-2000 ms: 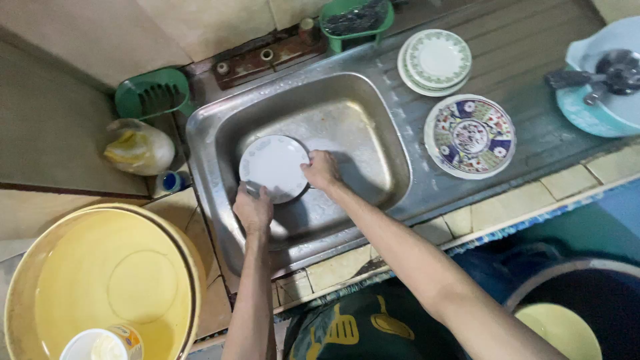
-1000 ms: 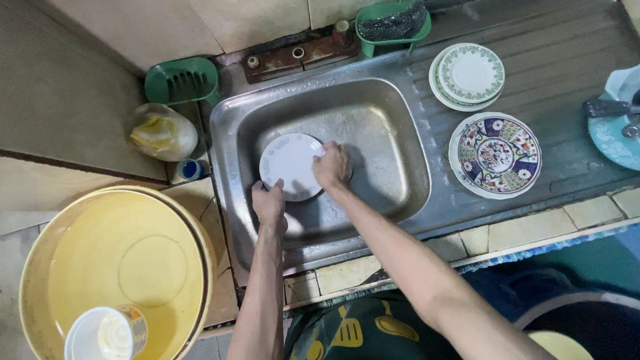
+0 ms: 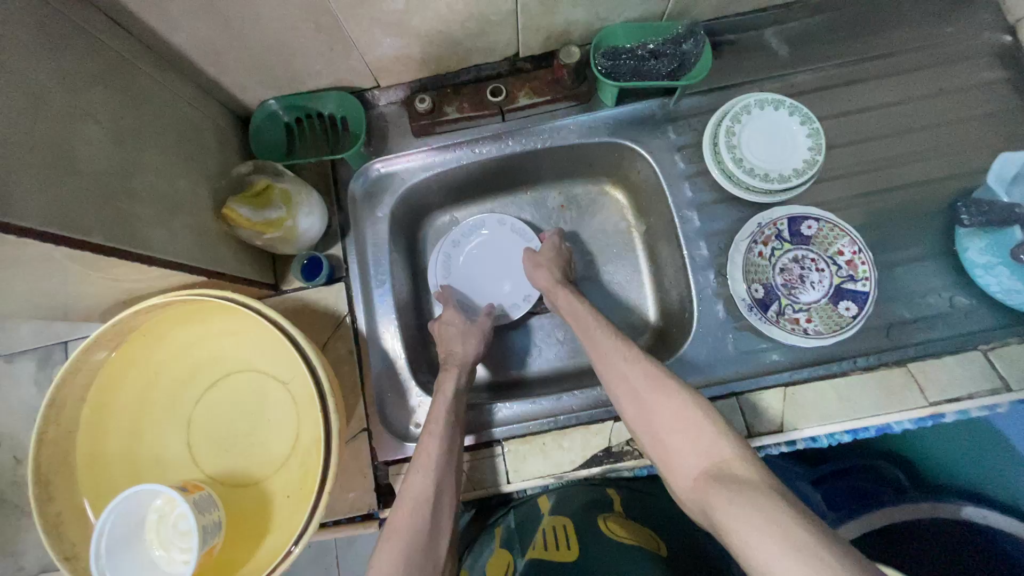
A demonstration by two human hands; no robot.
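Observation:
Inside the steel sink basin (image 3: 624, 320) lie white plates with a faint pattern near the rim, the upper white plate (image 3: 490, 268) overlapping another beneath it. My left hand (image 3: 462, 330) grips the lower left edge, thumb on the plate's face. On the right edge, my right hand (image 3: 550, 262) has hold of the plate. A dark bit of something shows below the plate by my right hand, too hidden to name. On the drainboard stand green-rimmed plates (image 3: 772, 142) in a stack and a colourful patterned plate (image 3: 802, 276) on a white one.
A yellow basin of water (image 3: 184, 400) with a white plastic tub (image 3: 156, 532) stands left. Behind the sink are a green soap dish (image 3: 308, 126) and a green tray (image 3: 650, 60) holding a dark scouring pad. A bag (image 3: 276, 210) and a light-blue basin (image 3: 992, 248) flank the sink.
My left hand has moved from the plate's left edge toward its lower edge. The second plate's rim now shows at the upper plate's left. The view has shifted.

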